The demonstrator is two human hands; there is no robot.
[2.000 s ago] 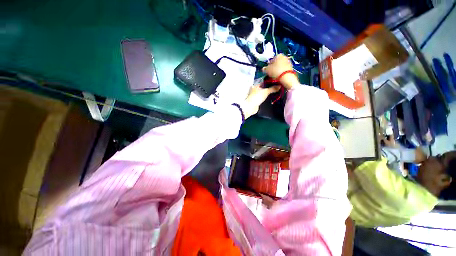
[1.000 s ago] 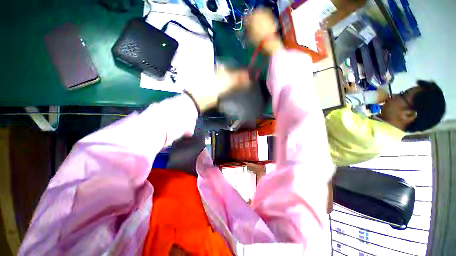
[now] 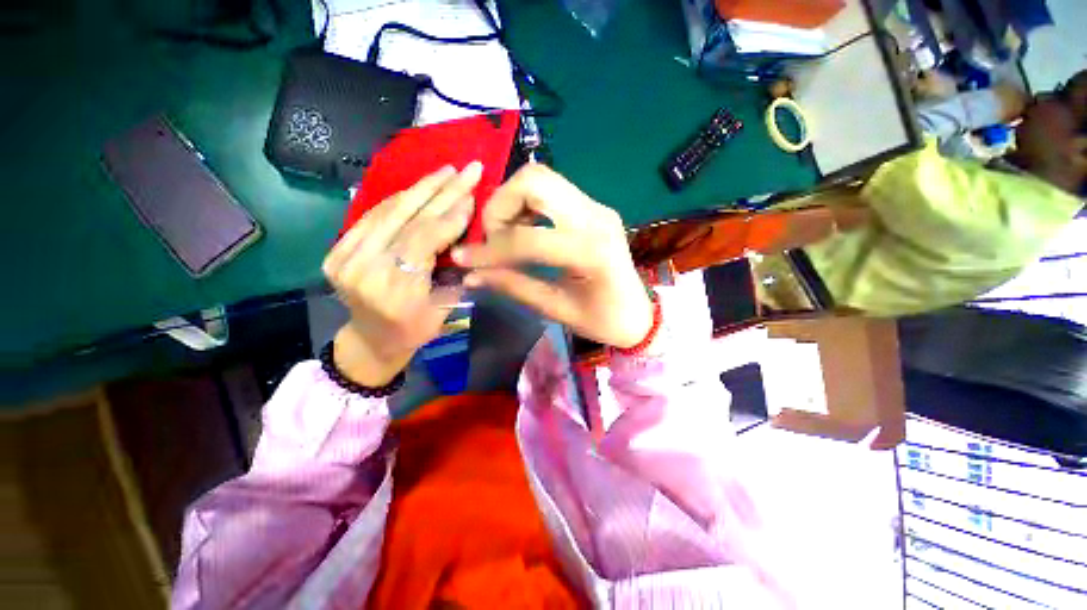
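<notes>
My left hand [image 3: 403,256] holds a set-top box [image 3: 420,165] tilted up, its red underside facing me, over the bench edge. My right hand [image 3: 560,253] is at the box's right edge with bent fingers; its fingertips are close to the edge, and whether they grip it is unclear. A second black set-top box [image 3: 337,117] lies to the left on the bench, partly on white paper [image 3: 459,74]. A smartphone [image 3: 181,194] lies further left, screen dark.
A black remote control [image 3: 703,149] and a yellowish tape roll [image 3: 788,124] lie at the right. Black cables [image 3: 443,38] run behind the boxes. An open brown carton [image 3: 861,369] stands below the bench edge at right. A person in yellow-green [image 3: 966,226] is at far right.
My hands have come together and lifted the box, turning its red underside up. The remote, tape roll and open carton have come into view.
</notes>
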